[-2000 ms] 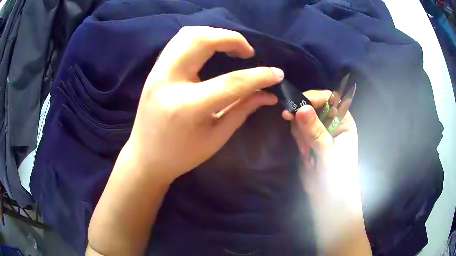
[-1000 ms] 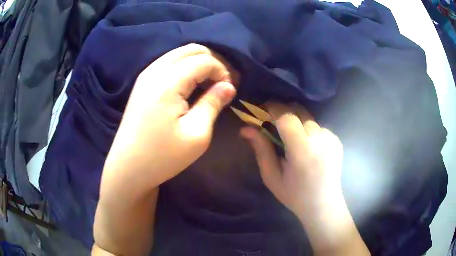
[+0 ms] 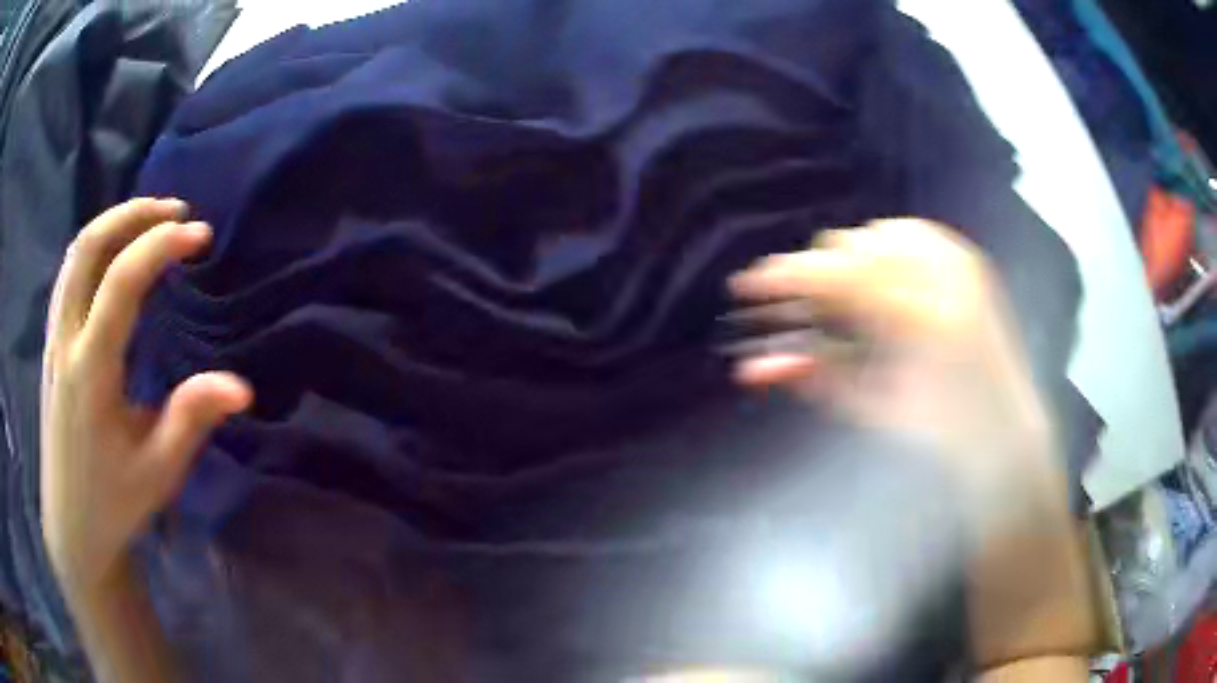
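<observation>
The navy garments point(image 3: 534, 387) lie in a layered, wrinkled heap over most of the view. My left hand point(image 3: 127, 387) is at the left edge of the heap, fingers and thumb apart; whether its fingertips touch the cloth is unclear. My right hand point(image 3: 908, 320) is over the right part of the heap and blurred by motion. The snips point(image 3: 787, 331) show only as a dark blur between its thumb and fingers. No label shows. A bright glare lies on the cloth at lower right.
A grey garment pile point(image 3: 80, 114) lies at the far left. The white table top point(image 3: 1128, 360) shows along the right edge. Beyond it are mixed items, among them an orange-red thing point(image 3: 1168, 240) and clear bags point(image 3: 1145, 554) at lower right.
My left hand has opened and moved left. My right hand has moved right with the snips, away from the left fingertips. The heap is now spread in long wavy folds, and the view has shifted.
</observation>
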